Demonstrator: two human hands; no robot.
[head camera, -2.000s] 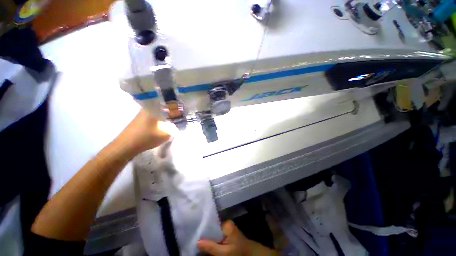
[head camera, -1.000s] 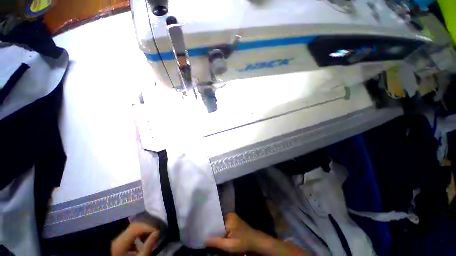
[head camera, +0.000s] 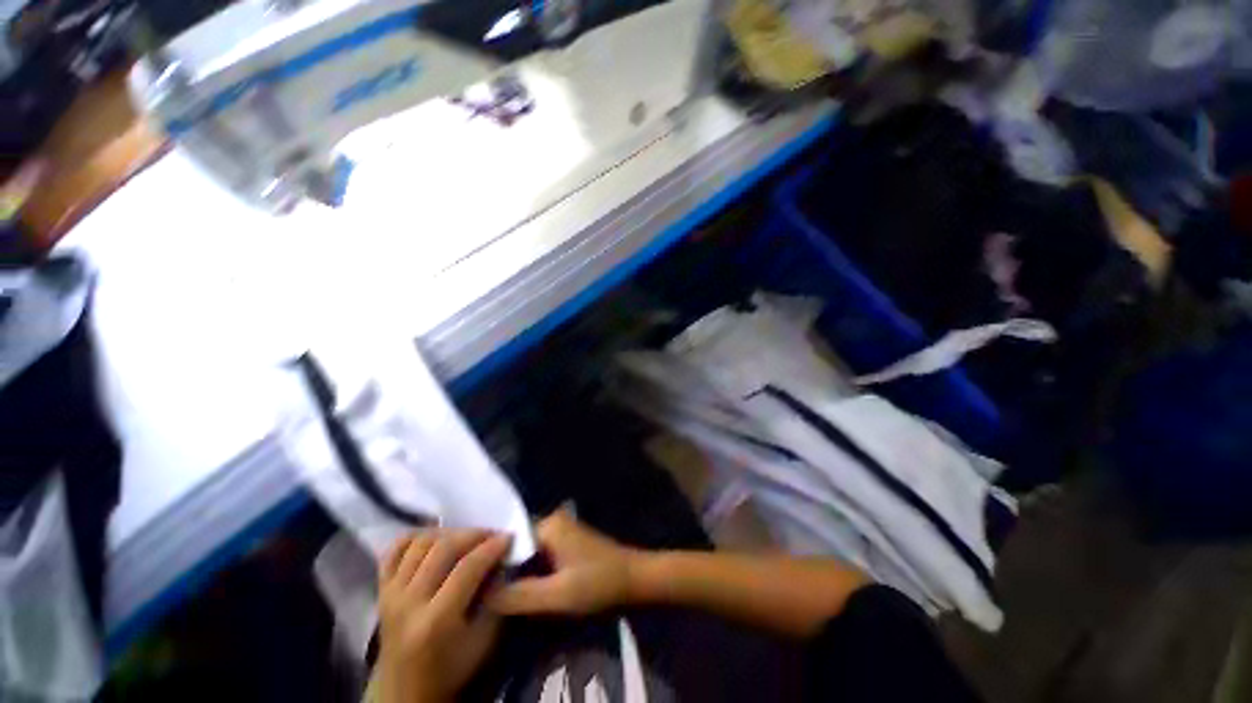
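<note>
A white panel (head camera: 420, 442) with a narrow black stripe (head camera: 342, 437) runs from the bright area below the sewing machine's needle end, over the table edge, towards my lap. My left hand (head camera: 437, 604) is closed on its near end. My right hand (head camera: 570, 569) holds the same end from the right, its fingers close to my left hand. The part between my hands is partly hidden. The white sewing machine (head camera: 356, 85) with a blue line stands at upper left. Its needle area is blurred and overexposed.
A black-and-white garment heap (head camera: 52, 453) lies at the left. A bundle of white striped pieces (head camera: 851, 467) lies below the table edge at right. A blue crate (head camera: 879, 310) is behind it, with a white strip (head camera: 961, 349) trailing over. A thin dark line crosses the table.
The view has swung right and down. My left hand has gone from the needle area to the panel's near end, beside my right hand. Both hands are now close together on the cloth.
</note>
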